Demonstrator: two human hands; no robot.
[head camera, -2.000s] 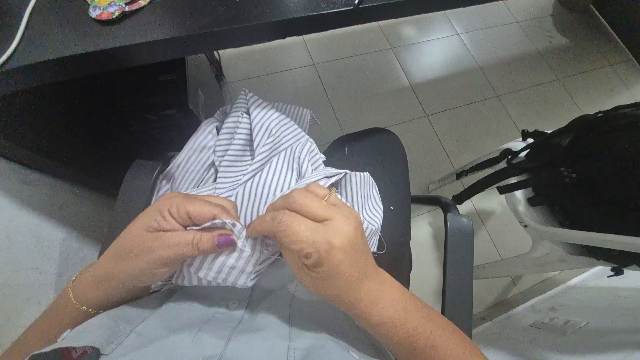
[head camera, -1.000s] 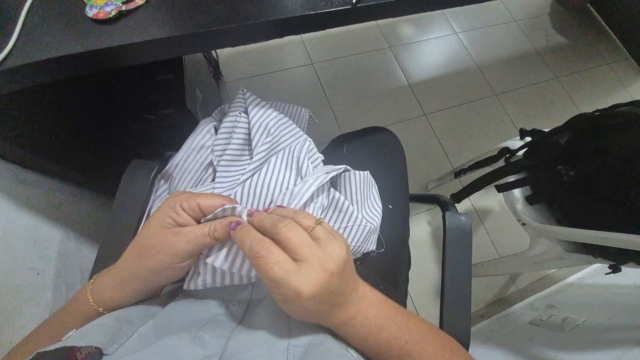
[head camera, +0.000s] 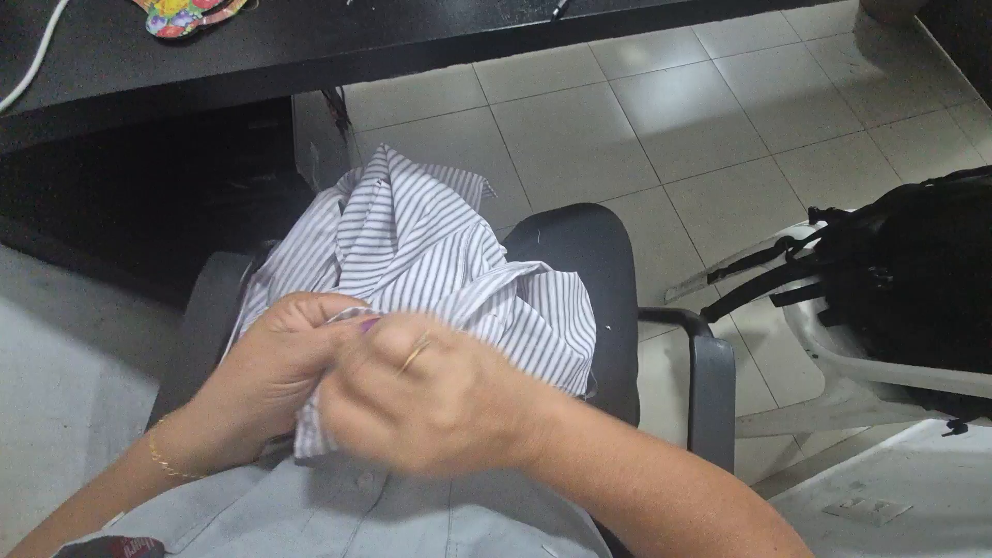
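A white fabric with dark stripes (head camera: 418, 240) lies bunched over my lap and the black chair seat. My left hand (head camera: 291, 356) pinches a fold of this fabric between thumb and fingers. Right beside it, my right hand (head camera: 422, 387) is blurred, with its fingers curled at the same fold; a gold ring shows on one finger. It overlaps the left fingertips, so whether it grips the cloth is hidden. A short flap of the fabric hangs below the hands, against a light grey shirt (head camera: 403, 504).
A black desk (head camera: 310, 46) crosses the top, with a colourful patterned item (head camera: 182, 17) and a white cable (head camera: 39, 58) on it. The chair's armrest (head camera: 711, 395) stands to the right. Beyond it, a black backpack (head camera: 922, 271) rests on a white plastic chair (head camera: 860, 368).
My right hand has shifted from fingertips meeting the left ones to a curled position across them, blurred by motion. The left hand still pinches the fabric.
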